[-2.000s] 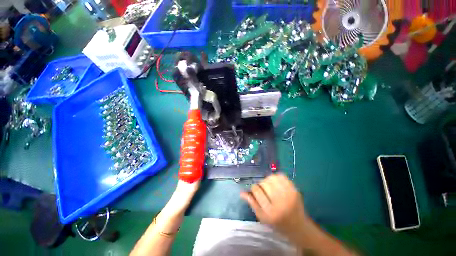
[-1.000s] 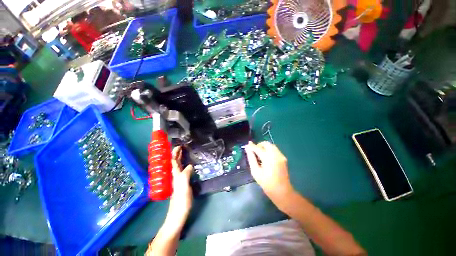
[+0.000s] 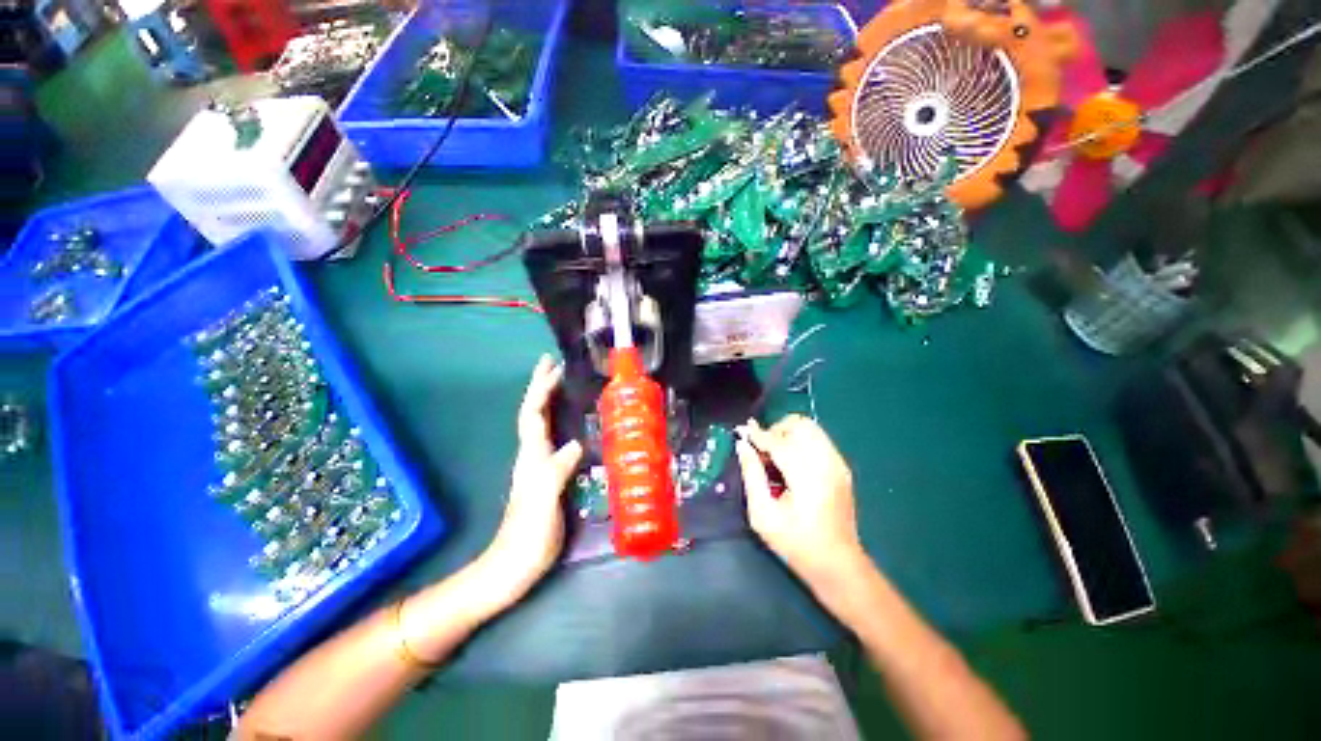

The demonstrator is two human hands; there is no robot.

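Observation:
The black test fixture (image 3: 616,290) stands in front of me, its red toggle clamp handle (image 3: 639,463) lowered toward me. A green circuit board (image 3: 701,466) lies on its base, partly hidden by the handle. My left hand (image 3: 539,471) is upright along the fixture's left side, fingers slightly apart, no board seen in it. My right hand (image 3: 797,492) is at the right edge of the base, thumb and index fingertip together near the board's right end. Whether it pinches something thin is unclear.
The blue finished-board tray (image 3: 109,478) with rows of boards is at left. A white power supply (image 3: 261,167) with red leads stands behind it. A loose board pile (image 3: 782,196) and orange fan (image 3: 934,109) are behind. A smartphone (image 3: 1087,528) and black bag (image 3: 1224,427) are at right.
My left hand has left the red handle and now rests beside the fixture. My right hand has moved up to the base's right edge. The fixture has turned and now faces me more squarely.

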